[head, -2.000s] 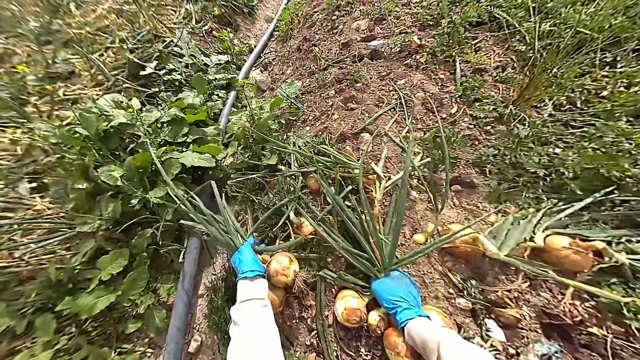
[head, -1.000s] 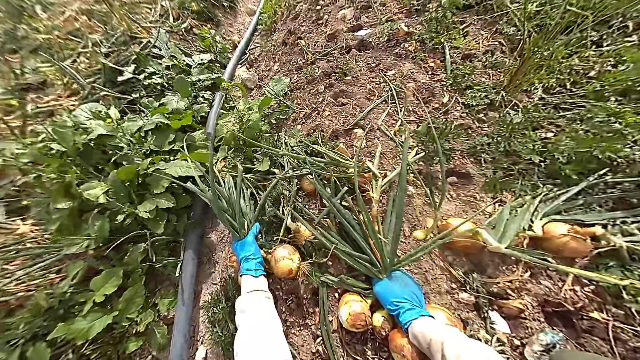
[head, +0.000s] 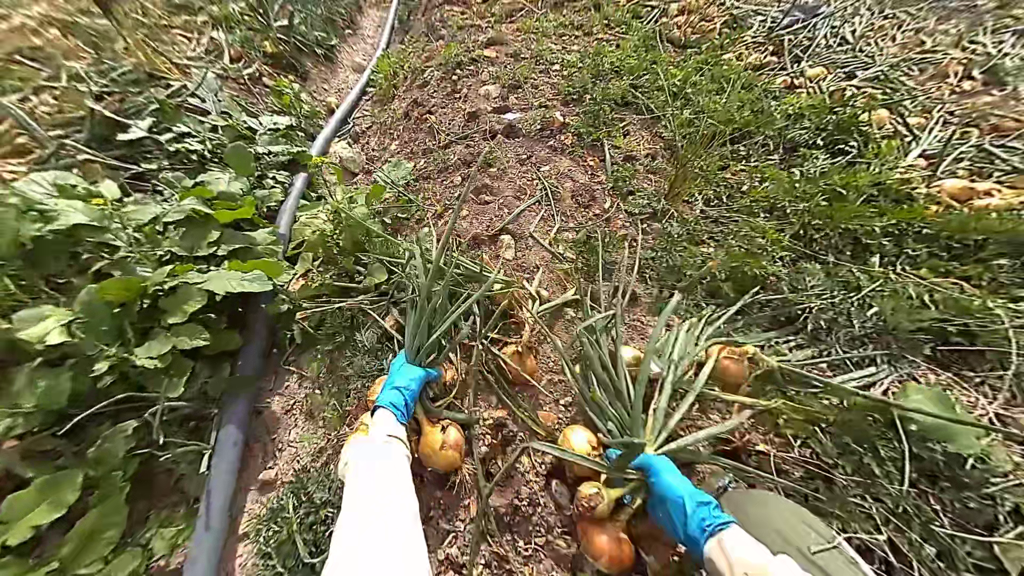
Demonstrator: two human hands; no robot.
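My left hand (head: 406, 387), in a blue glove, is closed around the green stalks (head: 436, 308) of a bunch of onions. One yellow onion bulb (head: 441, 445) hangs just right of the wrist, and others are partly hidden behind the sleeve. At the lower right my right hand (head: 676, 494), also blue-gloved, grips a second bunch by its green leaves (head: 640, 384). Several bulbs cluster left of that hand, among them a reddish-brown onion (head: 606, 546) and a golden onion (head: 579, 450). The fingertips of both hands are partly hidden.
A grey hose (head: 232, 432) runs along the left side beside broad-leaved plants (head: 72, 232). Another onion (head: 520, 363) lies on the soil between the bunches, and one (head: 730, 366) sits to the right. Low weeds (head: 744, 152) and pulled onions (head: 968, 190) cover the right side.
The onion bunch in my right hand now fans its leaves more to the right, with its bulbs showing left of the hand. My left hand still holds its bunch. The view has shifted right.
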